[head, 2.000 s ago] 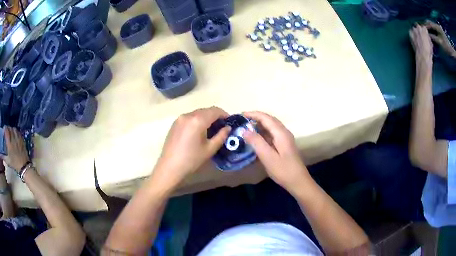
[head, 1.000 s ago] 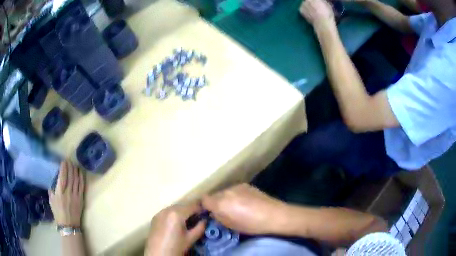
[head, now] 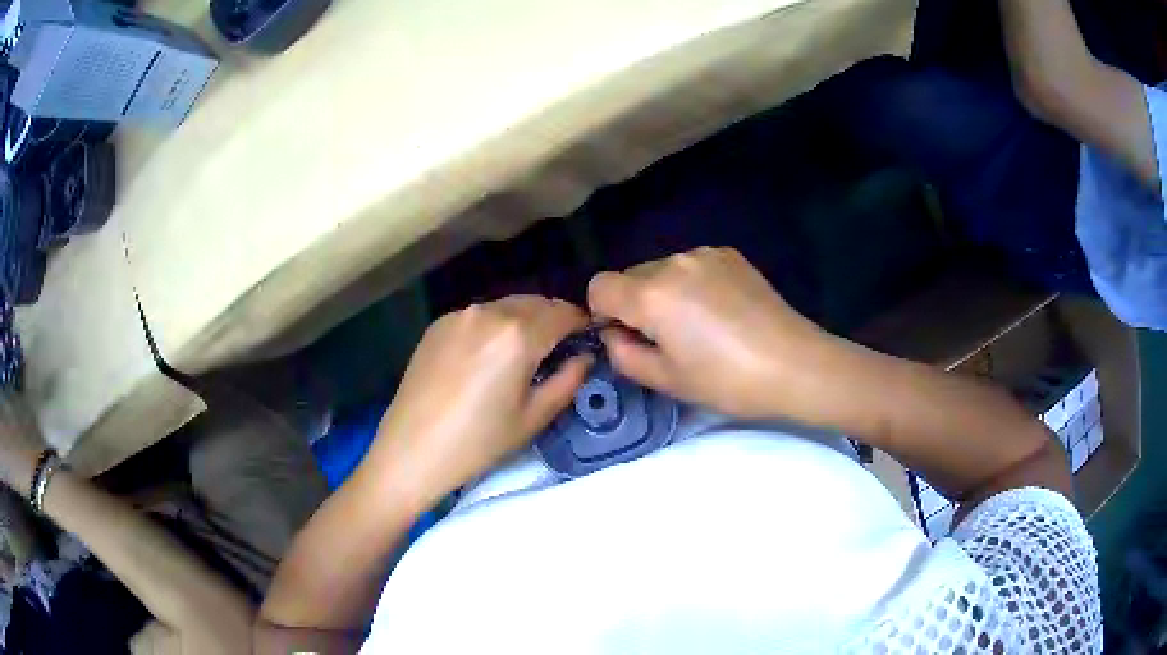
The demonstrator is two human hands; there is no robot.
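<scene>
A dark grey plastic housing (head: pixel 607 429) with a round hub is held against my white shirt, below the table's front edge. My left hand (head: pixel 480 378) grips its left side and upper rim. My right hand (head: pixel 704 326) pinches at its upper edge, with the fingertips close to those of my left hand. A thin dark part (head: pixel 570 352) shows at the rim between the hands; the fingers partly hide it and I cannot tell its shape.
The kraft-paper-covered table (head: pixel 384 141) lies ahead, with a slit at its front edge. A printed box (head: pixel 113 67) and dark housings (head: pixel 77 186) are at upper left. Another person's arm (head: pixel 128 550) is at left, another (head: pixel 1056 77) at upper right. A cardboard carton (head: pixel 1116 384) holds small white boxes.
The view has swung back left and down. The housing is now against my shirt, off the table edge where it was two seconds ago. Both hands have stayed on it.
</scene>
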